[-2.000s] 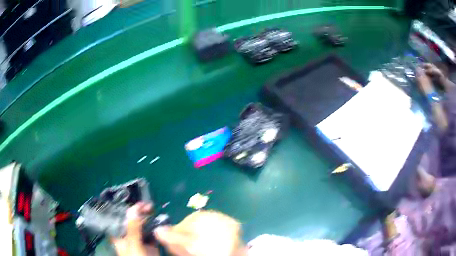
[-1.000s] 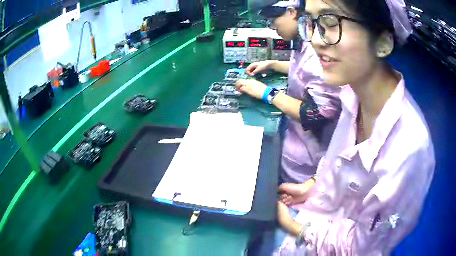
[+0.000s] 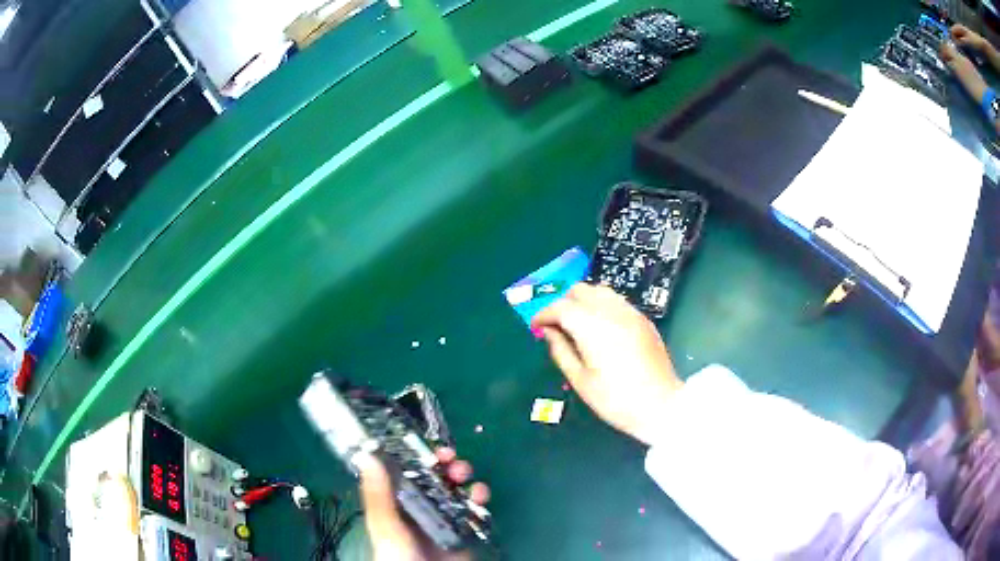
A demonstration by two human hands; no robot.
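My left hand [image 3: 397, 510] holds a camera unit [image 3: 400, 460], tilted, with its circuit side showing, at the lower middle; it is slightly blurred. My right hand [image 3: 609, 356] reaches over the near edge of the cyan-and-magenta card [image 3: 546, 287], its fingertips at the card. Small white and dark pieces lie on the card. Whether my right fingers hold anything is hidden. An open camera housing with circuit board [image 3: 647, 243] lies right of the card. A small pale square piece [image 3: 547, 411] lies on the green mat.
DC power supplies [image 3: 165, 482] with red digits and clip leads [image 3: 263, 493] stand at lower left. A black tray [image 3: 702, 142] with a clipboard [image 3: 888, 197] is at right. Black blocks [image 3: 524, 71] and more boards [image 3: 636, 49] lie behind. Another person's hand [image 3: 970, 49] is at upper right.
The view has swung back from the neighbouring people to my bench. Compared with the oldest frame, my right hand has moved from beside the unit to the coloured card.
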